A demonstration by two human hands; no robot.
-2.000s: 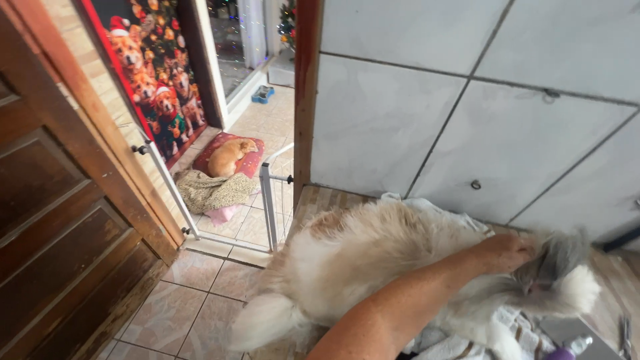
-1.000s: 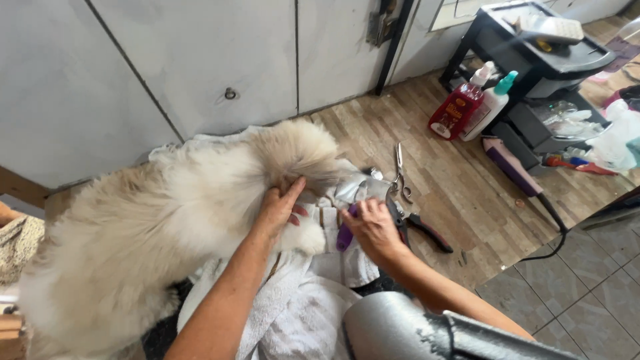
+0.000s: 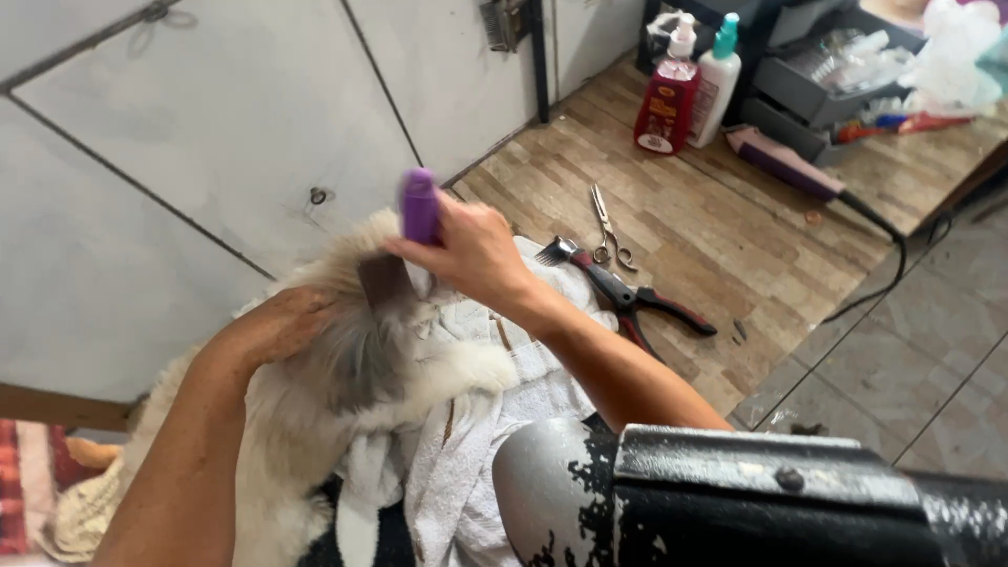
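A fluffy cream and grey dog (image 3: pixel 291 425) lies on white towels (image 3: pixel 465 441) on the wood-patterned table. My right hand (image 3: pixel 472 248) is closed around the purple handle of a slicker brush (image 3: pixel 420 206), whose dark head is against the dog's fur, somewhat blurred. To the left, my left hand (image 3: pixel 295 323) rests on the fur beside the brush head, its fingertips partly buried; whether it grips the fur I cannot tell. A dematting comb (image 3: pixel 579 258), dark-handled pliers or nail clippers (image 3: pixel 630 299) and metal scissors (image 3: pixel 606 228) lie right of my right hand.
A worn dryer nozzle (image 3: pixel 551 488) juts in at the lower right. Red (image 3: pixel 668 98) and white (image 3: pixel 715 87) spray bottles stand farther back, near a corded hair clipper (image 3: pixel 787 161) and grey trays (image 3: pixel 835 87). The tiled wall (image 3: pixel 197 142) borders the table; a cord hangs over its edge.
My right hand has lifted the purple-handled tool from the towel beside the dog to the fur. My left hand has shifted along the coat. The view has swung strongly from two seconds ago.
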